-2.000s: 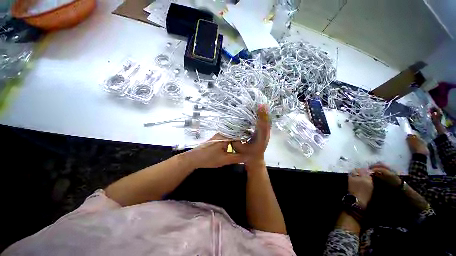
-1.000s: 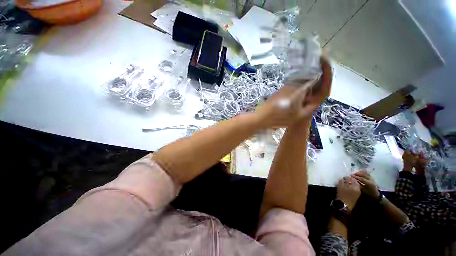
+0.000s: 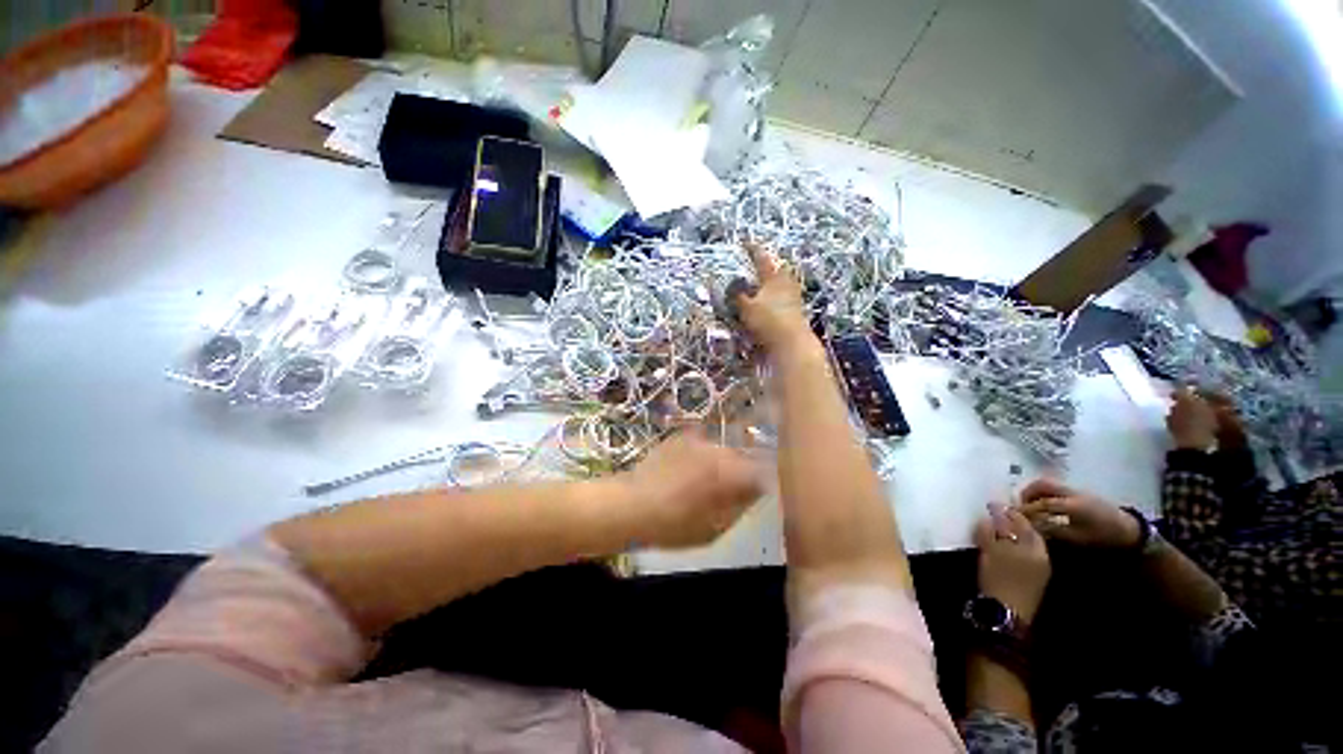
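A large tangled pile of white cables (image 3: 810, 221) lies right of centre, with several coiled cable rings (image 3: 589, 365) at its near left side. My right hand (image 3: 772, 299) reaches onto the pile; its fingertips are among the cables, and whether they grip any is unclear. My left hand (image 3: 704, 489) is low in front of the rings, blurred, fingers curled; what it holds, if anything, cannot be told. Clear plastic packs (image 3: 302, 368) with cable rings lie on the left. One coiled cable (image 3: 474, 464) with a straight end lies near the table's front edge.
A gold-rimmed phone (image 3: 505, 199) rests on a black box (image 3: 498, 274). A second phone (image 3: 869, 386) lies right of my right forearm. An orange basket (image 3: 89, 125) stands far left. Papers (image 3: 641, 125) lie behind. Other people's hands (image 3: 1031, 530) and another cable pile (image 3: 1016, 368) are on the right.
The bunch once held in both hands is no longer seen in them. My hands have come apart; the left moved down and toward me, the right lies over the pile. The view has shifted left.
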